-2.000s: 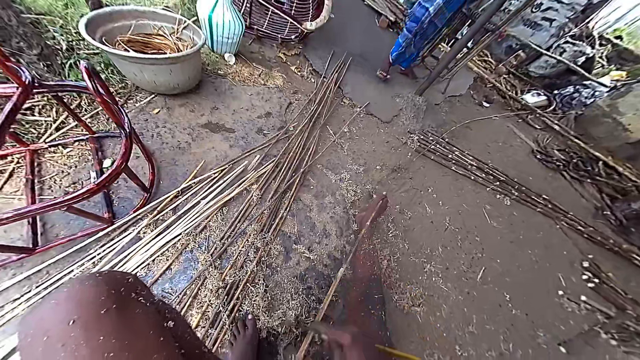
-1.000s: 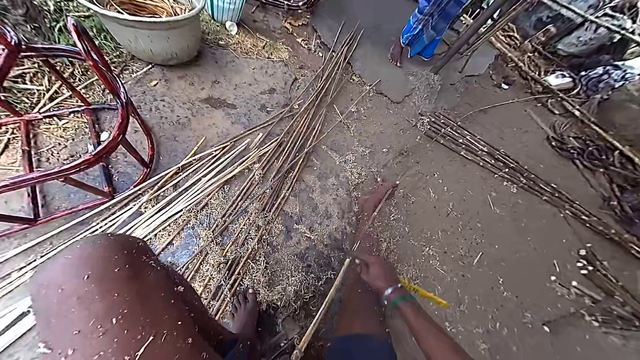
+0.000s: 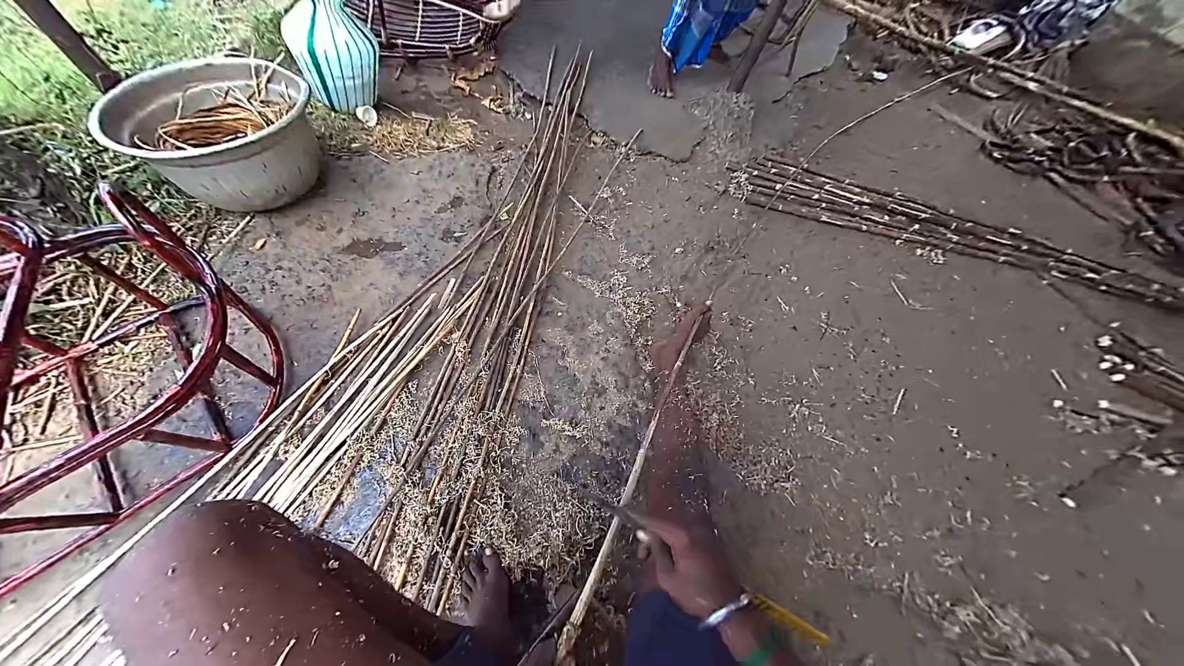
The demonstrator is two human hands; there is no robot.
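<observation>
My right hand, with a metal bangle and a green band at the wrist, grips a knife. Its dark blade lies across a long cane, partly pale, that runs from the bottom edge up along my right leg to the foot. A yellow object shows beside the wrist. My left hand is out of view. To the left of the cane, a fan of pale and brown canes lies on the ground among curly shavings.
A red-brown cane frame stands at left, near a grey tub of coiled strips and a striped pot. A bundle of dark canes lies at right. Another person's foot shows at the top.
My right hand was higher up beside the cane one second ago; now it is nearer my lap, with the blade showing. The other person's foot stays near the top.
</observation>
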